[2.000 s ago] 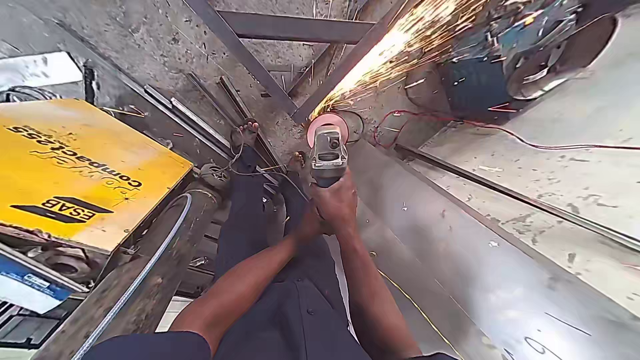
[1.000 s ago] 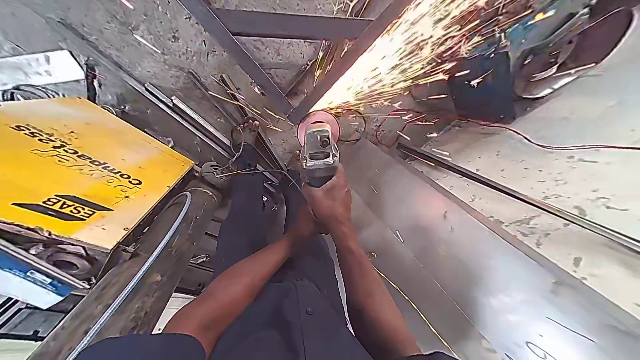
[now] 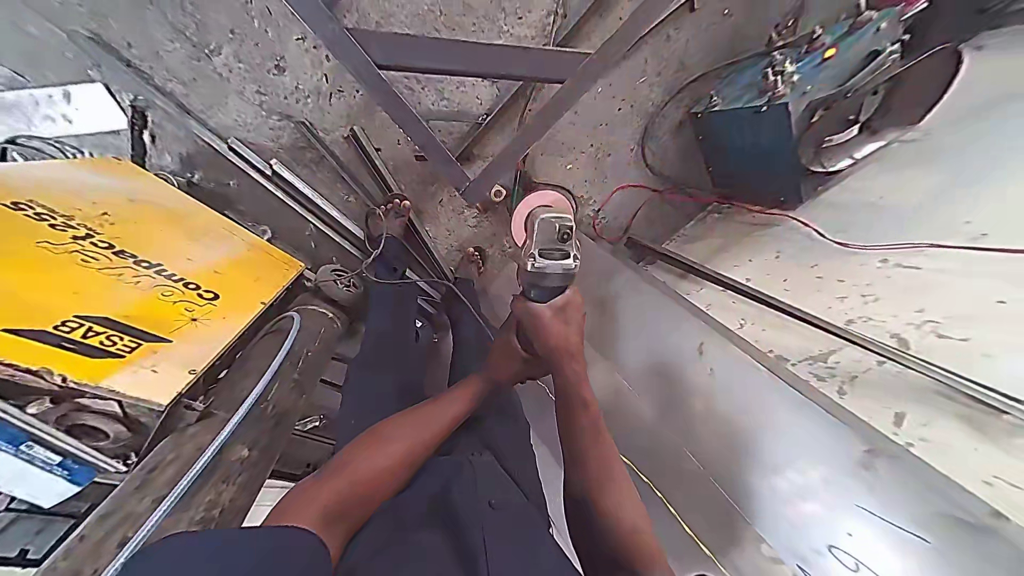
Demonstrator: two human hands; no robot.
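Note:
My right hand grips the body of an angle grinder, just behind its metal gear head. My left hand is closed on the grinder's rear body, against the right hand. A pinkish disc at the tool's front lies to the right of the pointed corner of a steel angle frame, apart from it. No sparks show. Whether the disc turns cannot be told. A crossbar joins the frame's two slanting legs.
A yellow ESAB welding machine stands at left beside a large pipe. Steel bars lie near my bare feet. Metal sheets lie at right, with a red cable and a blue machine behind.
The stream of sparks at the frame's corner has stopped. The grinder's disc has moved away from the corner, to the right. Both hands have stayed on the tool.

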